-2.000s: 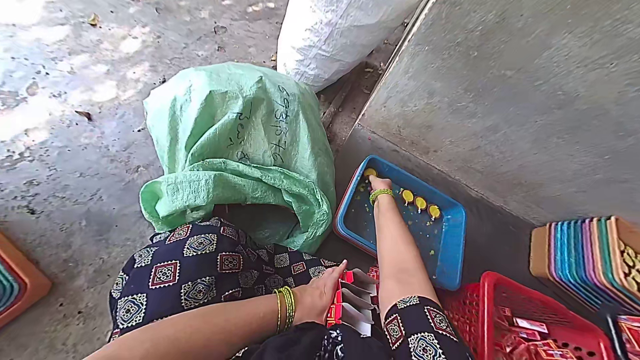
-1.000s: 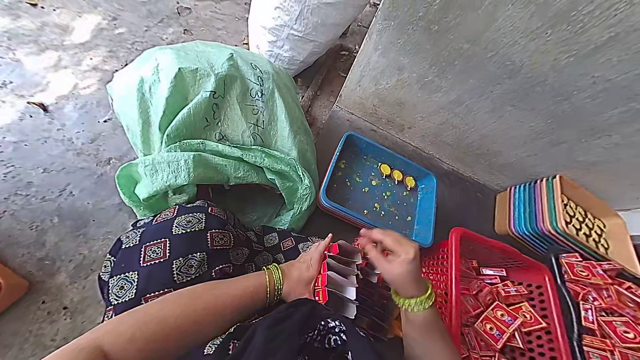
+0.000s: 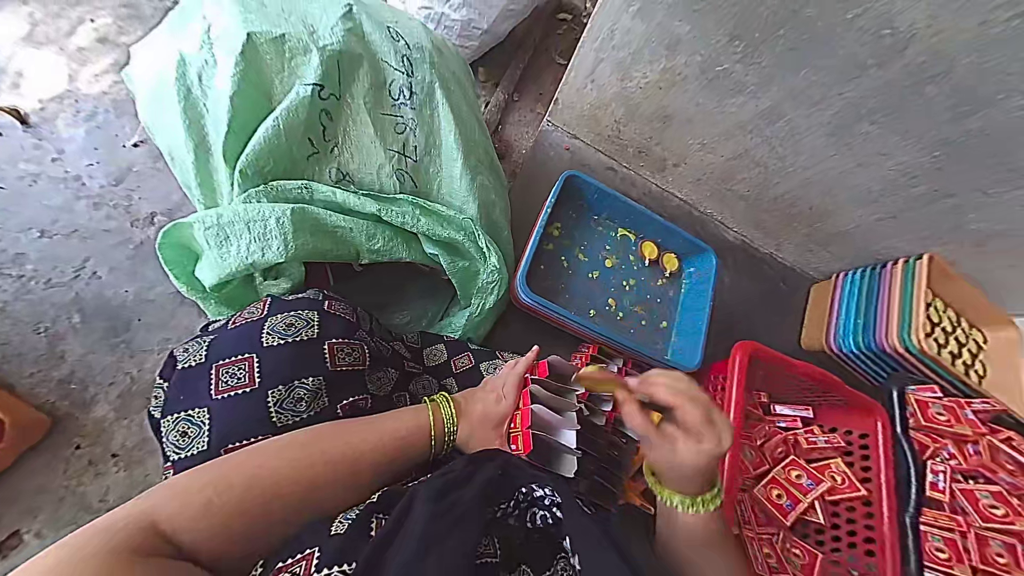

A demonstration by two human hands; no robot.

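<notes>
My left hand [image 3: 490, 408], with yellow bangles at the wrist, steadies a row of open red cardboard boxes [image 3: 546, 424] on my lap, their pale flaps raised. Over the right end of the row, my right hand [image 3: 680, 424] pinches a small round yellow-topped piece [image 3: 600, 379] between thumb and fingers; another bit of yellow shows by those fingers. Two similar yellow pieces [image 3: 659, 258] lie in the blue plastic tray [image 3: 624, 210], among scattered yellow crumbs. That tray sits on other trays beyond my hands.
An open green woven sack [image 3: 336, 144] with handwriting stands ahead-left, a white sack [image 3: 472, 20] behind it. At right are stacked coloured trays [image 3: 888, 312] with yellow pieces on top, a red perforated basket [image 3: 808, 376] and a black container [image 3: 904, 472], both holding red printed boxes. A concrete wall [image 3: 800, 120] rises beyond.
The blue tray held three yellow pieces a second ago and holds two now. My right hand was in that tray two seconds ago and is over the boxes now. My left hand has stayed by them.
</notes>
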